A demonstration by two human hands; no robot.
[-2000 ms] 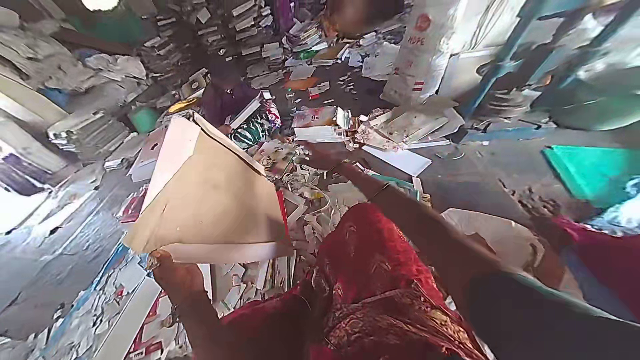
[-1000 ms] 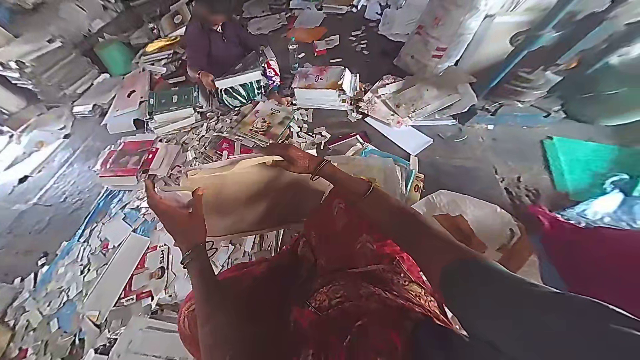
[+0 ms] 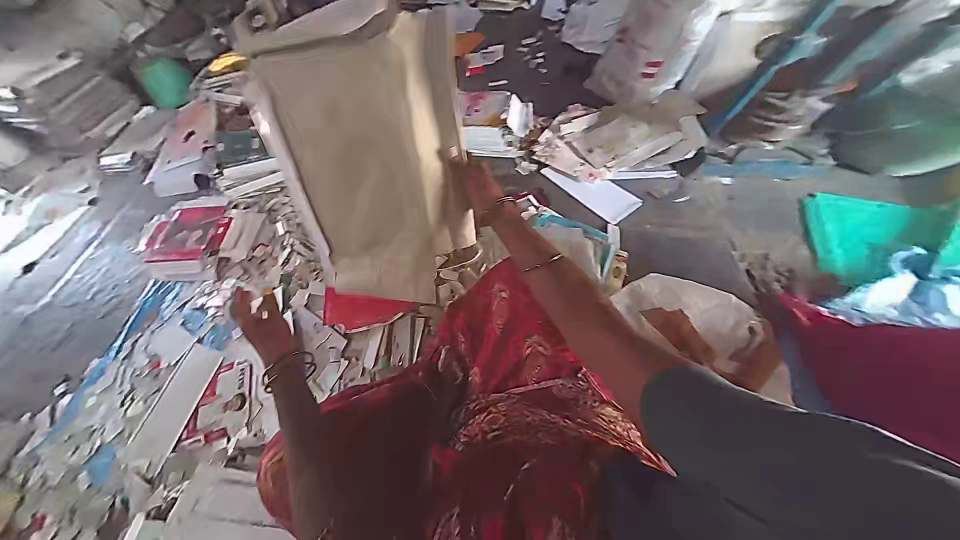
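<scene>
My right hand (image 3: 472, 184) grips the right edge of a large tan paper or cardboard sheet (image 3: 345, 157), which stands raised in front of me with its right side curling over. The sheet is blurred, and its exact kind cannot be told. My left hand (image 3: 262, 319) is lower left, apart from the sheet, above paper scraps; a small pale bit shows at its fingers, and whether it is held is unclear. A red sheet (image 3: 371, 307) shows under the tan one's lower edge, near my lap in patterned red cloth.
Paper scraps (image 3: 165, 375) cover a blue-edged sheet at left. A stack of red-covered books (image 3: 184, 236) stands left, with more paper stacks (image 3: 491, 124) beyond. To the right are a white sack (image 3: 697, 315) with brown pieces, a green sheet (image 3: 855, 232) and a loose white sheet (image 3: 592, 195).
The tan sheet, held low and flat between both hands a second ago, is now raised upright in my right hand. My left hand has come away from it. The sheet now hides the other person.
</scene>
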